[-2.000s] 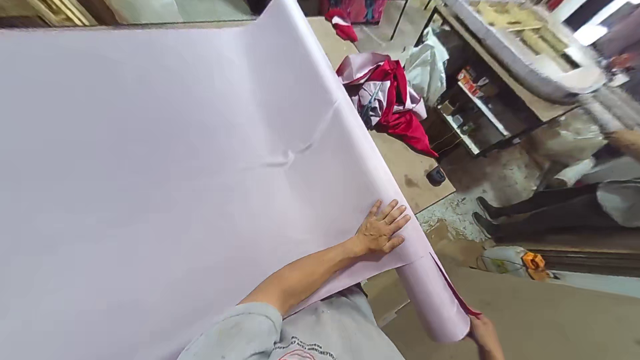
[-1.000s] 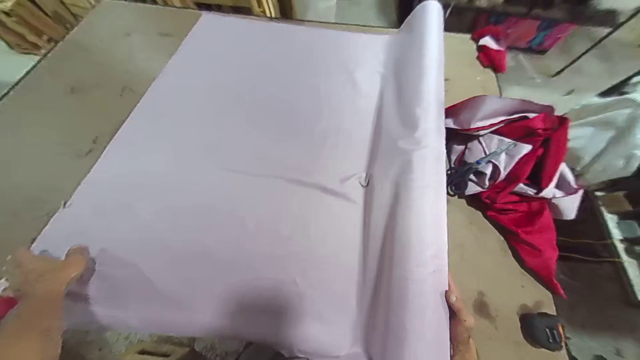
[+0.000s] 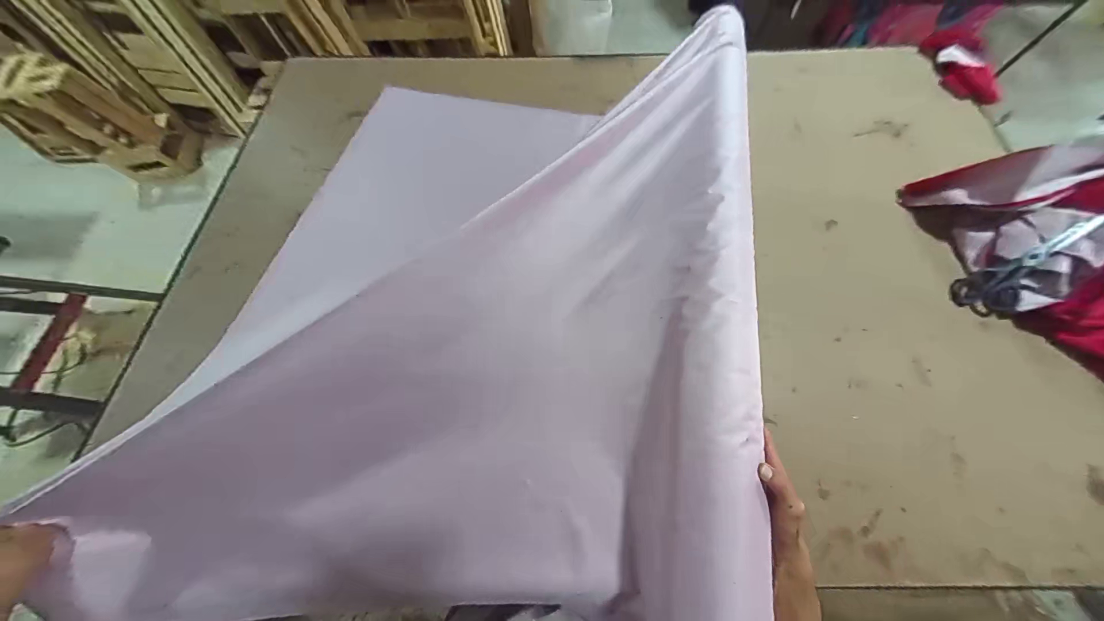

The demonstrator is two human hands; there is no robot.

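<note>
A wide sheet of pale pink fabric [image 3: 483, 362] lies over the table, its near left part raised and pulled taut in folds. At the lower left edge my left hand [image 3: 26, 556] grips the near corner of the fabric; its fingers are partly hidden by the cloth. The fabric's right side forms a long roll [image 3: 729, 345] running from the far edge to the near one. Against the right side of this roll rests my right hand [image 3: 787, 535], with some fingers hidden beneath or behind it.
The brown tabletop [image 3: 871, 345] bears dark stains. On its right lie red and pale cloth [image 3: 1078, 302] and scissors [image 3: 1018, 276]. A small red cloth [image 3: 962, 69] hangs at the far right corner. Wooden crates [image 3: 112, 112] stand beyond the far left, near a metal frame [image 3: 52, 345].
The fabric's near left part, spread flat one second ago, is lifted and drawn into diagonal folds. My right hand remains beside the roll. The view has shifted considerably.
</note>
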